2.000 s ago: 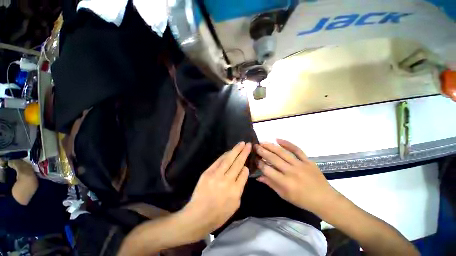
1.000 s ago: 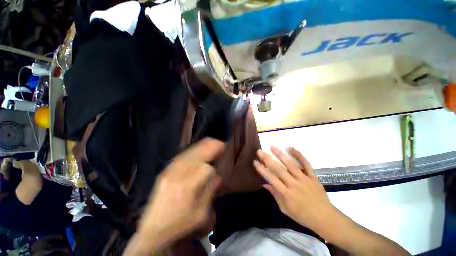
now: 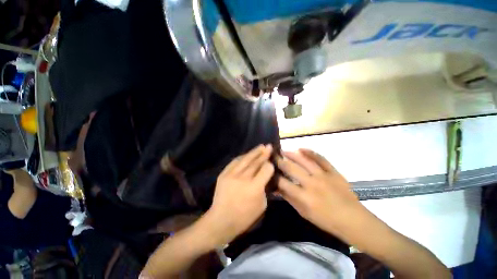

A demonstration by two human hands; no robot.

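The black garment (image 3: 218, 125) lies left of and under the needle area, with narrow brown strips (image 3: 178, 177) across it. Its right edge runs from the lit presser foot (image 3: 268, 97) down to my hands. My left hand (image 3: 243, 188) lies on the garment, fingertips pinching the edge. My right hand (image 3: 316, 188) is beside it, its fingertips on the same edge from the right. The fingertips of both hands nearly touch. The fold between them is partly hidden by the fingers.
The white sewing machine (image 3: 349, 49) stands above the garment. Green snips (image 3: 454, 152) lie on the white table at right, across the grey measuring tape (image 3: 403, 187). At far left are an orange round thing (image 3: 29, 120) and another person's arm (image 3: 23, 193).
One second ago my left hand was raised and blurred over the turned-up brown panel. Now it is back at the edge beside my right hand, and the brown panel no longer shows there.
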